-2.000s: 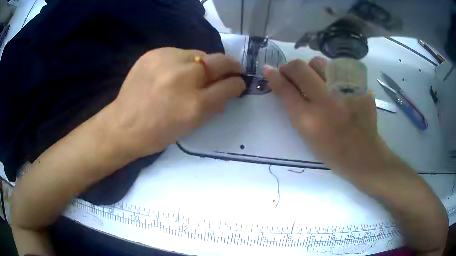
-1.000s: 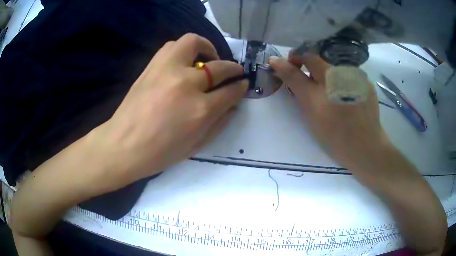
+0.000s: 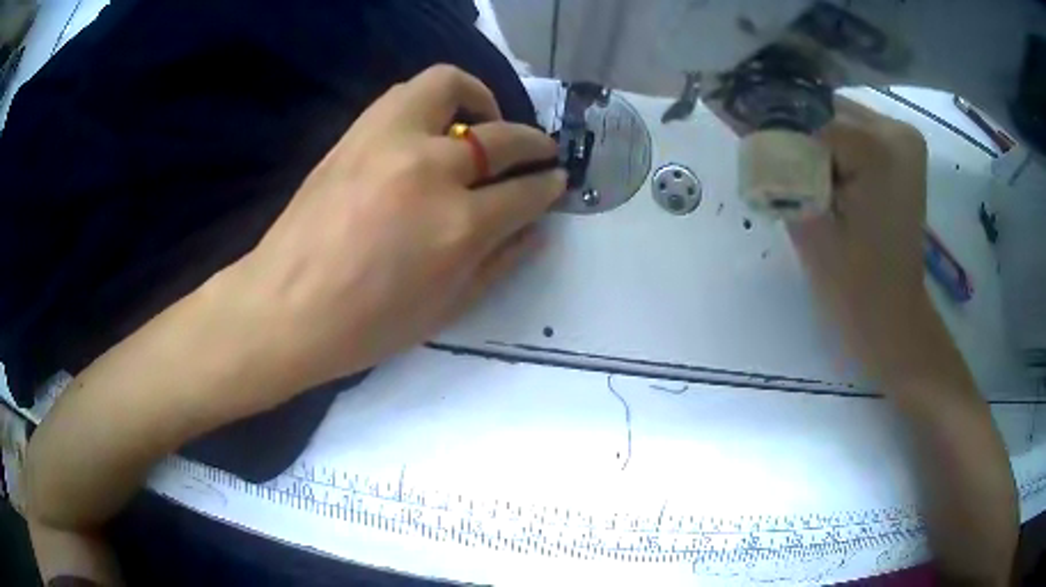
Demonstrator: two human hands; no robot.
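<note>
The dark garment [image 3: 172,149] covers the left of the table and runs under my left hand. My left hand [image 3: 401,206] pinches a small folded garment edge [image 3: 522,172] between its fingertips, right beside the presser foot [image 3: 579,149]. The foot stands over the round shiny needle plate [image 3: 619,161]. My right hand [image 3: 872,195] is behind and right of the cream ribbed knob [image 3: 783,172]; its fingertips are hidden by the knob and the machine head, so I cannot tell what it touches. The thread snips [image 3: 949,269] lie right of my right wrist, their blades hidden.
The sewing machine head [image 3: 688,40] fills the top right. A small perforated disc [image 3: 677,188] sits in the white machine bed [image 3: 642,287]. A loose thread [image 3: 626,419] lies on the table front, above the printed ruler [image 3: 459,522].
My right hand has moved right, from beside the presser foot to behind the knob, uncovering the perforated disc and now covering the snips' blades. My left hand has barely moved and still pinches the edge.
</note>
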